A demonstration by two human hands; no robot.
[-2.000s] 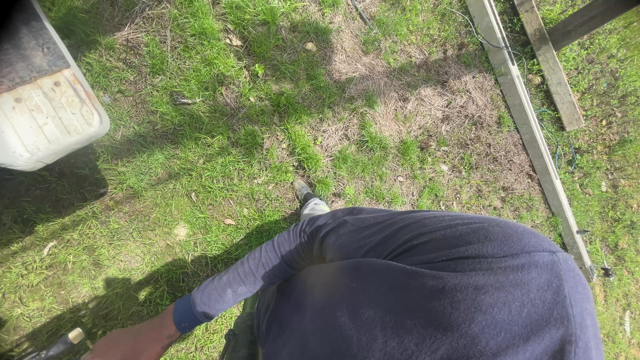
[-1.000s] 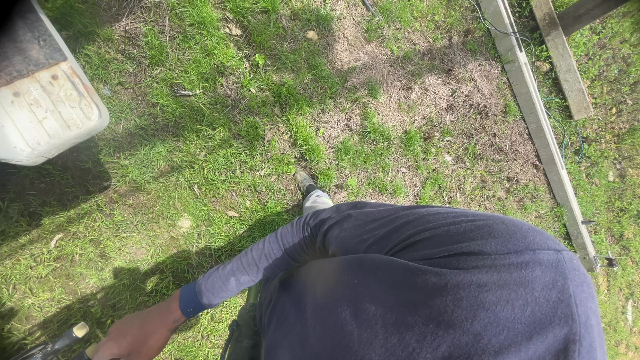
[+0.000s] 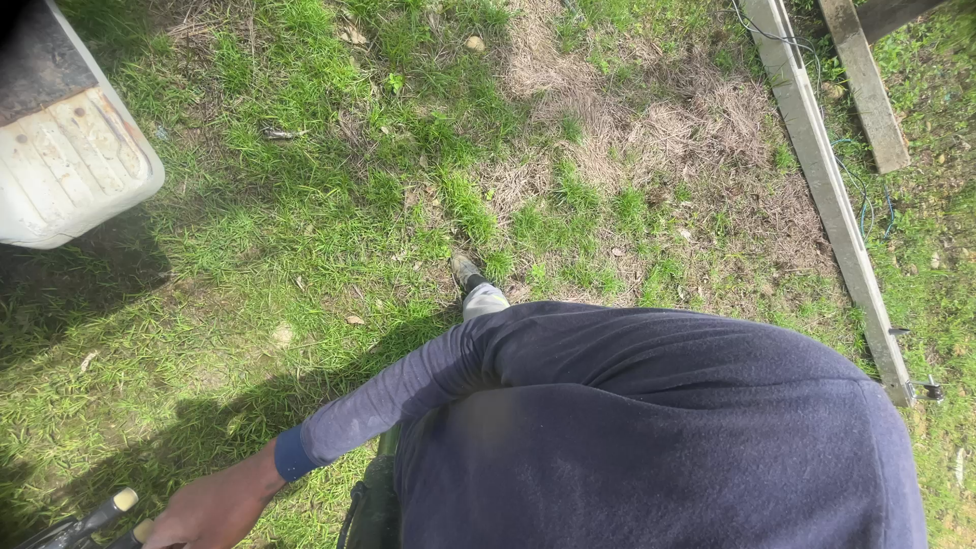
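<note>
My left hand point(image 3: 210, 505) reaches down at the bottom left, in a dark blue sleeve with a brighter blue cuff point(image 3: 293, 454). Its fingers are partly cut off by the lower frame edge. They touch or lie beside a dark bar with a pale tan end point(image 3: 142, 530). Whether they close around it cannot be told. Another dark bar with a pale tan end point(image 3: 124, 499) slants beside it. My right hand is out of view. The dark top over my body point(image 3: 648, 442) fills the lower middle and right.
A worn white container or panel point(image 3: 76, 168) with rust stains juts in at the upper left. A long grey beam point(image 3: 831, 191) lies on the grass at right, with a shorter plank point(image 3: 869, 91) and thin cable point(image 3: 865, 202) near it. My shoe point(image 3: 463, 271) stands on patchy grass.
Slightly more of my left hand shows than two seconds ago, beside the tan-ended bars. My arm stays stretched toward the lower left.
</note>
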